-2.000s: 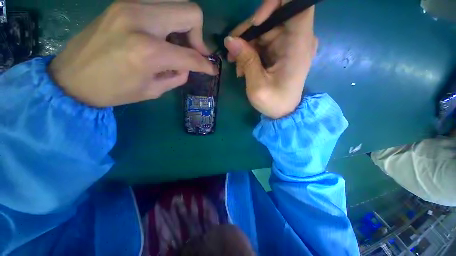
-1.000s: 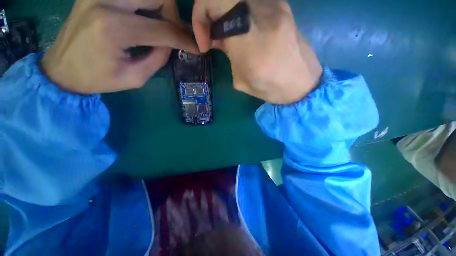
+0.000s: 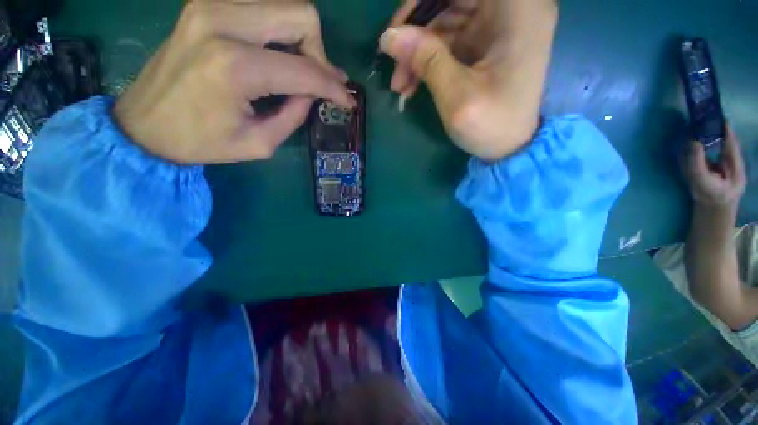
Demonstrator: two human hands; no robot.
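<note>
A black phone housing (image 3: 338,153) lies open side up on the green mat, with a blue and silver circuit board (image 3: 338,181) in its near half and a round silver disc (image 3: 335,114) in its far half. My left hand (image 3: 233,91) has its fingertips on the far end of the housing. My right hand (image 3: 474,79), just right of the housing and off it, holds dark tweezers (image 3: 425,12) like a pen. Their fine tip points toward the far end of the housing. Whether my left fingertips pinch a small part cannot be told.
Several dark phone units (image 3: 62,75) are grouped at the left edge. At the right, another person's hand (image 3: 716,173) holds a phone unit (image 3: 702,91). A small white scrap (image 3: 630,241) lies near the bench edge (image 3: 582,258) at right.
My right hand has moved away from the housing to the right, and its tweezers have turned. The disc shows more fully. Another person's hand with a phone has appeared at right.
</note>
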